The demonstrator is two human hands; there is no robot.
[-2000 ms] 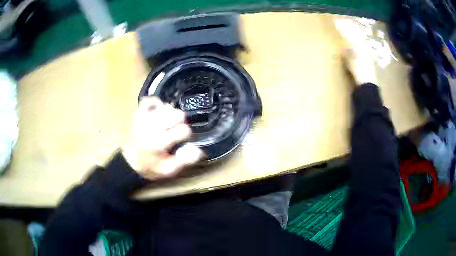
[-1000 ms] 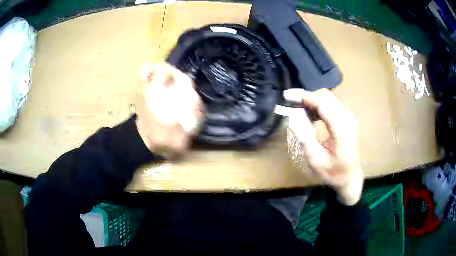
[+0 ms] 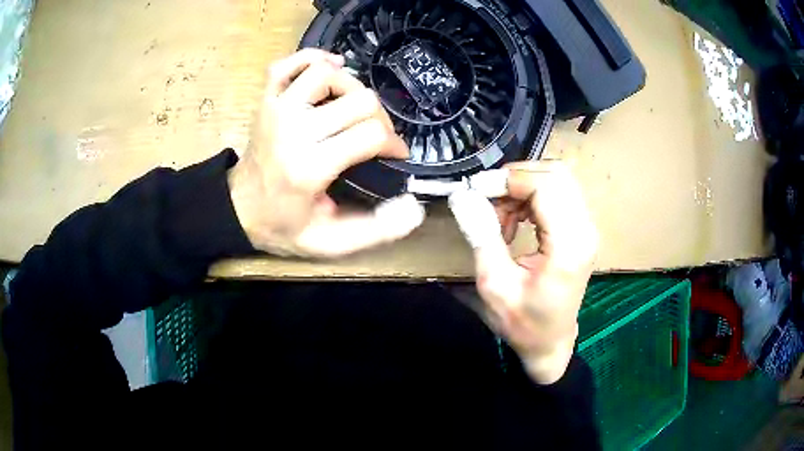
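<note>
A round black fan head (image 3: 511, 97) with radial slots and a small digital display (image 3: 423, 75) lies on the bench. Its dark base (image 3: 586, 53) points to the upper right. My left hand (image 3: 331, 158) rests on the left and lower rim, fingers over the grille, thumb near the strip. My right hand (image 3: 529, 255) pinches a white strip (image 3: 432, 186) between thumb and index finger at the lower rim. Whitish coverings are on my right fingertips. Whether the strip is stuck to the rim cannot be told.
A pile of loose white strips (image 3: 727, 84) lies at the right of the cardboard-covered bench (image 3: 652, 203). Black units (image 3: 785, 203) stand at the far right. Green crates (image 3: 639, 352) and a red plastic item (image 3: 718, 330) are below. A whitish bag (image 3: 11, 44) is at upper left.
The right hand came from the strip pile to the fan's lower rim with a strip. The fan has turned, its base swinging to the upper right. The left hand now lies on the rim.
</note>
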